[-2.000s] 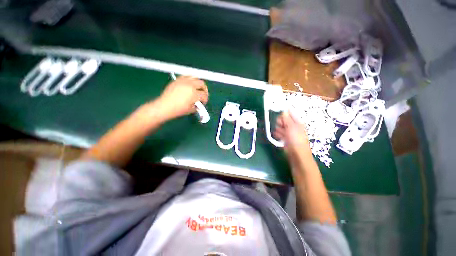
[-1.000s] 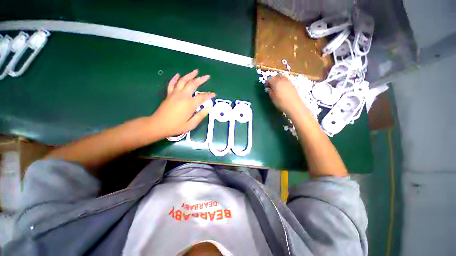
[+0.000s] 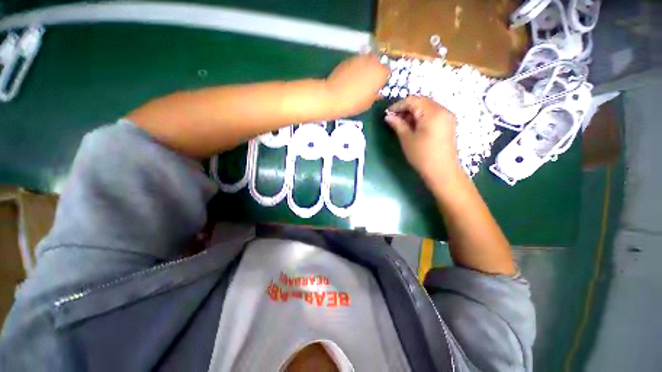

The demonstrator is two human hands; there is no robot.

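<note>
Several white looped housings [image 3: 306,178] lie side by side on the green bench, loops toward me; my left forearm covers the heads of the leftmost ones. My left hand [image 3: 360,83] is at the left edge of the white insert pile [image 3: 472,102], back of the hand up; its fingertips are hidden, so its grip cannot be told. My right hand [image 3: 421,127] is just in front of the pile, right of the housings, with thumb and fingers pinched on a tiny white insert [image 3: 390,113].
A brown board [image 3: 443,33] lies behind the insert pile. Tangled unworked housings [image 3: 544,134] lie at the right. Set-aside housings [image 3: 18,62] show at the far left, near the white strip [image 3: 181,16]. A cardboard box [image 3: 14,218] is at lower left.
My left hand has moved right from the housings to the insert pile. My right hand has drawn back from the pile with a tiny insert. The housings now lie in a row.
</note>
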